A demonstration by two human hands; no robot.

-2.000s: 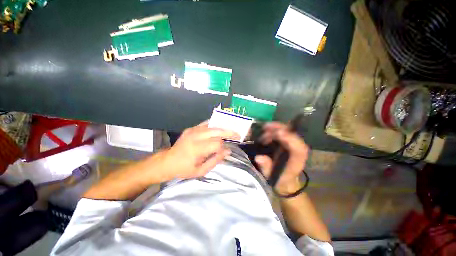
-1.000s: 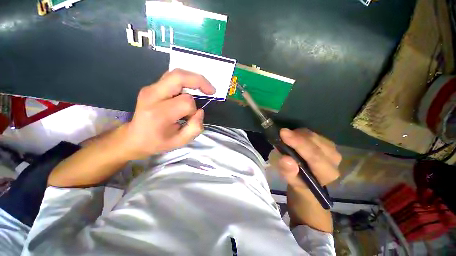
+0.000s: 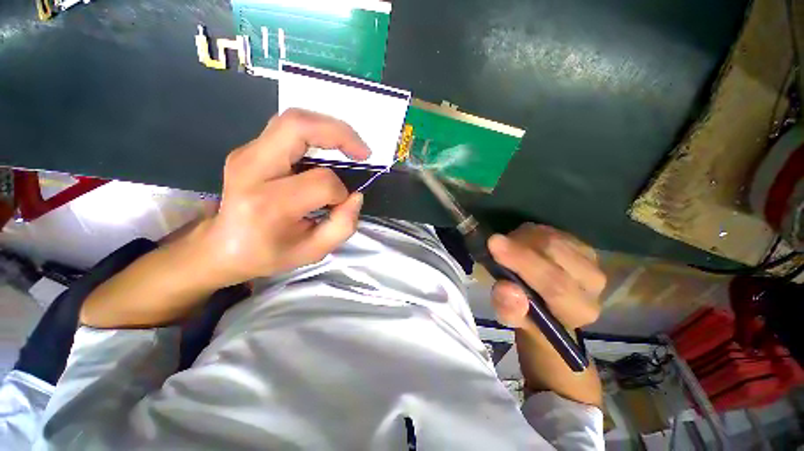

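A white LCD module (image 3: 339,114) lies at the bench's front edge, its orange flex tail (image 3: 405,143) on the left end of a green circuit board (image 3: 472,145). My left hand (image 3: 286,189) rests a finger on the module and pinches thin solder wire (image 3: 374,180) that reaches the tail's lower end. My right hand (image 3: 548,275) holds the soldering iron (image 3: 520,277) like a pen. Its tip is near the wire's end at the tail; a wisp of smoke rises over the board. Exact tip contact is hard to tell.
Another green board (image 3: 317,37) with a pale gold hook-shaped tab (image 3: 214,51) lies behind the module. A cardboard flap (image 3: 688,167) and a round container with a red band (image 3: 785,189) are at the right. Part of another piece shows at the far left corner.
The boards first lay farther off; my hands now work at the module. Since one second ago the wire and iron tip have moved to the tail's lower end, and smoke has appeared.
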